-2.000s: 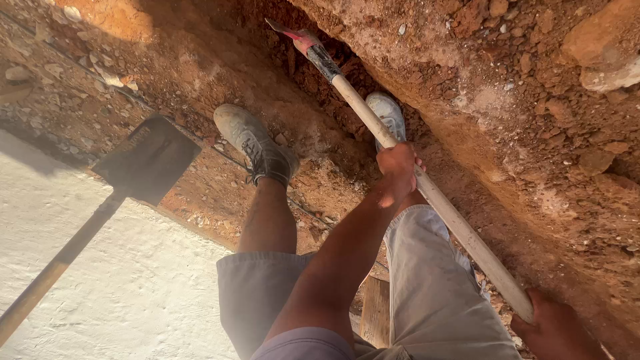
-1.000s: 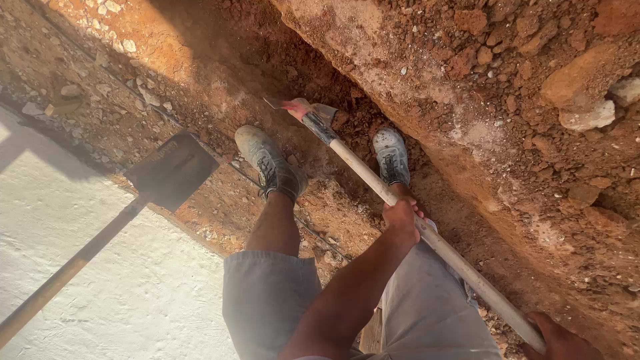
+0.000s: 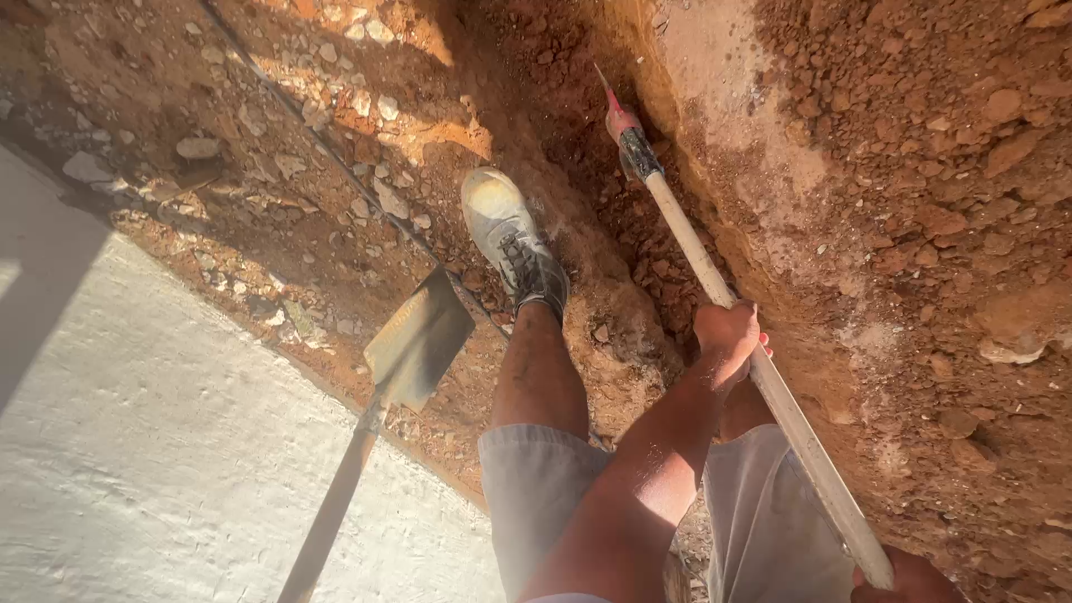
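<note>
My left hand (image 3: pixel 727 337) grips the middle of a pale wooden handle (image 3: pixel 804 444). At the lower right my right hand (image 3: pixel 904 579) is closed around the handle's end, partly cut off by the frame. The tool's red metal head (image 3: pixel 621 121) has a pointed tip and dark wrapping (image 3: pixel 640 154) where it meets the handle; it looks like a pickaxe or mattock, but part of it is hidden. That head is over the narrow trench (image 3: pixel 578 92), near its right wall. Loose reddish soil lies in the trench below the handle.
A square-bladed shovel (image 3: pixel 419 339) leans beside the white wall (image 3: pixel 193 444) at left. A dark cable (image 3: pixel 335 159) runs along stony ground, passing near my booted foot (image 3: pixel 511 234). Heaped soil and rocks (image 3: pixel 946 201) border the trench at right.
The tool's head has swung to point more steeply up the view, and it is now by the trench's right wall. Both hands keep hold of the handle. The view has shifted.
</note>
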